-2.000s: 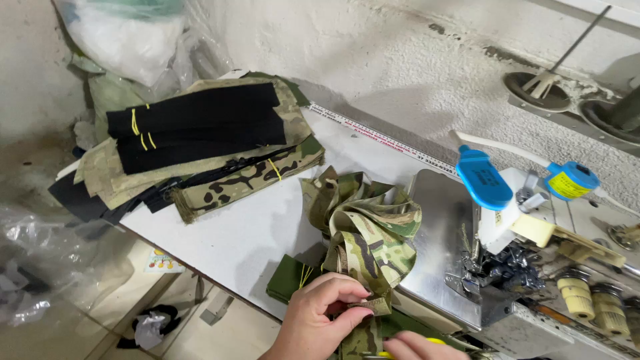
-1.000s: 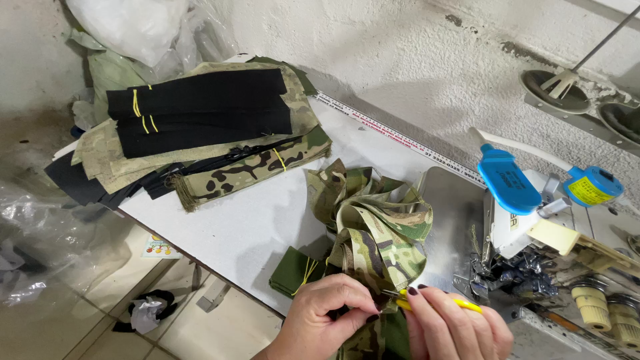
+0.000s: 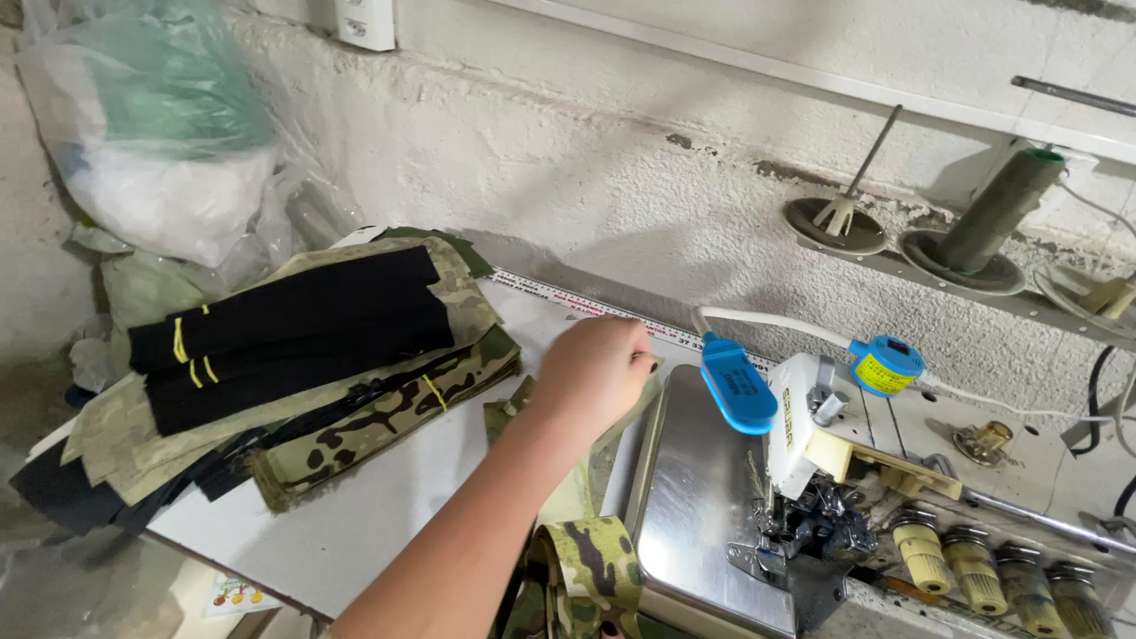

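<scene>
My left hand (image 3: 596, 368) reaches up over the table, its fingers closed on the end of a camouflage fabric strip (image 3: 617, 430); the forearm hides part of the cloth. Below, more camouflage fabric (image 3: 590, 559) hangs in folded loops beside the machine's metal plate. Of my right hand (image 3: 611, 629), only a dark-nailed fingertip shows at the bottom edge, against the folded fabric; its grip is hidden. Left of the arm lies a rolled camouflage bundle (image 3: 382, 417) tied with yellow thread. Black fabric pieces (image 3: 293, 328), also with yellow ties, lie on a pile behind it.
An overlock sewing machine (image 3: 799, 417) with a polished metal plate (image 3: 701, 497) and a blue lamp (image 3: 738, 383) stands at right. Thread holders (image 3: 834, 226) and a dark green thread cone (image 3: 998, 213) are above. A measuring tape (image 3: 586, 306) runs along the table's back edge. Plastic bags (image 3: 169, 169) hang at left.
My left hand has moved up and away from the lower fabric, with a strip in it. My right hand has gone almost out of view, and the yellow tool it held no longer shows.
</scene>
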